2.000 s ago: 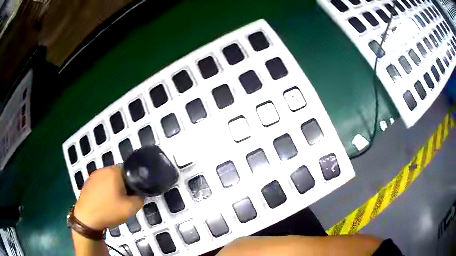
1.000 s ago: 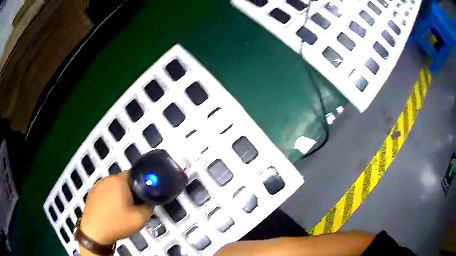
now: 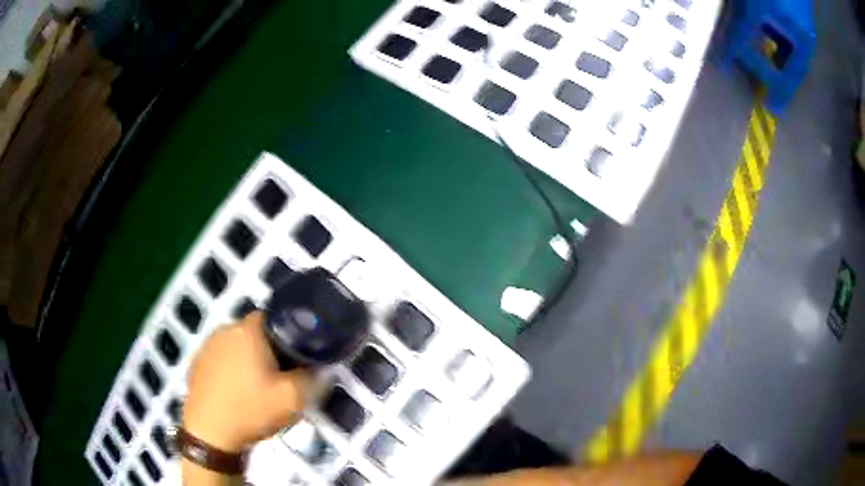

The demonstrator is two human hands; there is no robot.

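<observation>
My left hand (image 3: 242, 384), with a brown band at the wrist, is closed around the handheld barcode scanner (image 3: 316, 318). The scanner's black rounded head is over the near white tray (image 3: 394, 275) and hides some of its pockets. Rounded-square units fill many pockets. Some are dark, like the unit (image 3: 269, 196) near the far corner, and some are pale or washed out, like the one (image 3: 469, 372) near the right corner. My right forearm shows at the bottom right edge; my right hand is out of the picture.
A second white tray (image 3: 607, 195) with units lies beyond on the green bench (image 3: 417, 180). A black cable (image 3: 542, 197) loops over the bench edge beside white scraps (image 3: 522, 303). Yellow-black tape (image 3: 707, 285) and a blue stool (image 3: 778, 43) are at right. Brown cardboard (image 3: 47, 209) is at left.
The view has swung right, so the near tray sits lower left and more of the second tray and stool shows. The scanner's blue light, lit one second ago, is not visible now.
</observation>
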